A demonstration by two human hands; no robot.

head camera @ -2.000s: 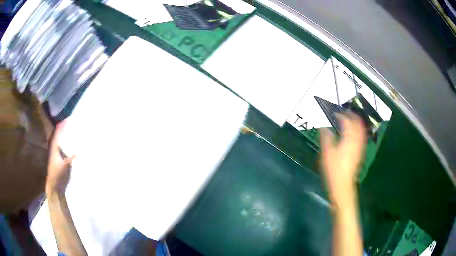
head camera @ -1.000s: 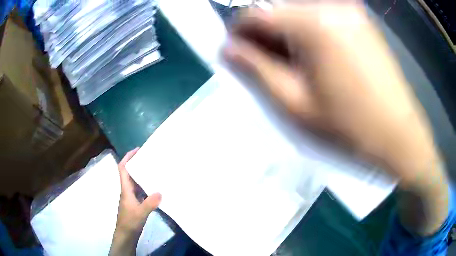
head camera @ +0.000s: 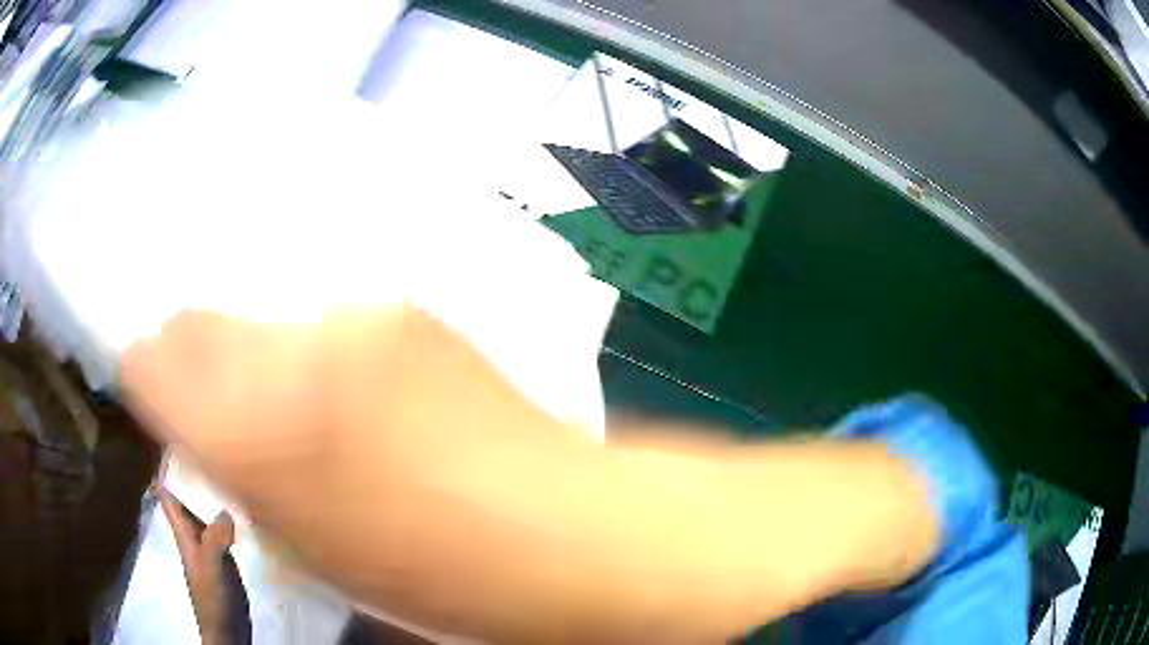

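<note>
A large white stack or insert, overexposed, fills the upper left and middle. My right hand is blurred at its lower left edge, and the forearm crosses the frame from the right. Whether its fingers grip anything is unclear. My left hand is small, shaded and low at the left, thumb and finger apart, beside the white material. Its hold is unclear. A box lid with a laptop picture lies face up on the green strip, right of the white pieces.
A grey metal rail curves behind the green strip. Green and white printed boxes stand at the lower right. Silvery flat items lie at the far upper left. A brown carton is at the left.
My right hand has swung from the upper middle down to the left, its forearm now across the front. The view has shifted, bringing the printed lid back into sight. My left hand appears lower left.
</note>
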